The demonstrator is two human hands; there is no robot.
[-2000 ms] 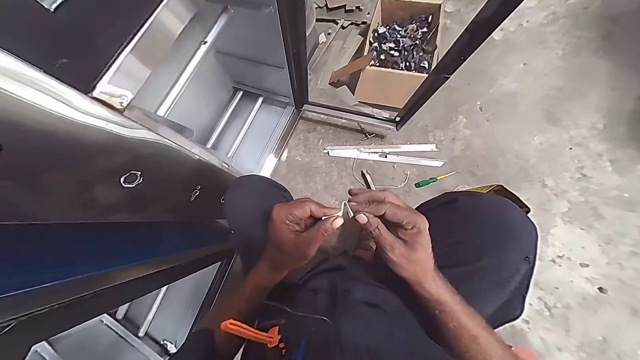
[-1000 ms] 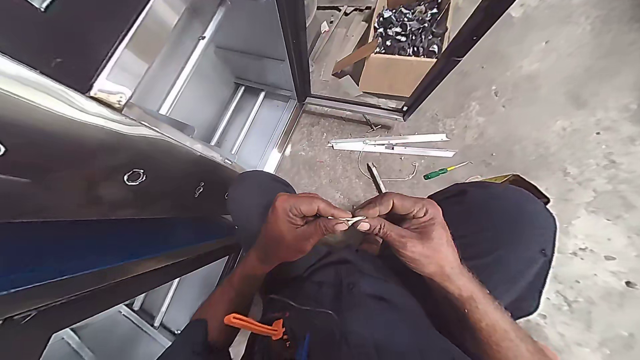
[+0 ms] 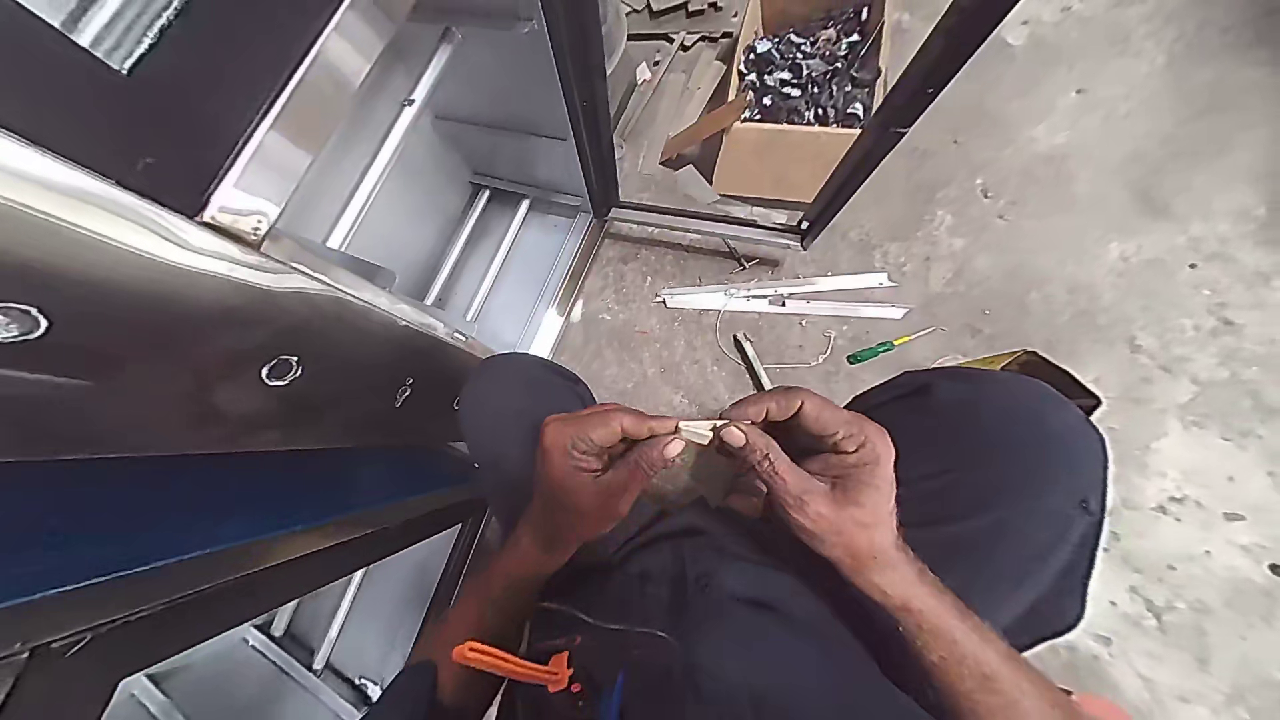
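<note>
A small pale piece (image 3: 698, 430), too small to identify, is pinched between the fingertips of both hands above my lap. My left hand (image 3: 605, 465) grips its left end with thumb and forefinger. On the other end are the thumb and forefinger of my right hand (image 3: 825, 465). Just beyond my right fingers a narrow metal-looking tool or strip (image 3: 751, 362) points away; whether that hand also holds it, I cannot tell. Farther off on the floor lie white metal strips (image 3: 800, 297), a thin pale cord (image 3: 722, 335) and a green-handled screwdriver (image 3: 872, 352).
A steel cabinet with a dark panel (image 3: 200, 350) stands at the left. Its black-framed door (image 3: 586, 120) extends beyond my knees. Behind the frame is a cardboard box (image 3: 775, 160) of small dark parts. Partly hidden by my right knee is a yellowish object (image 3: 1010, 362) on the concrete.
Two seconds ago the pale piece showed as a bent, upright V between my fingertips; now it lies flatter. Both hands still hold it.
</note>
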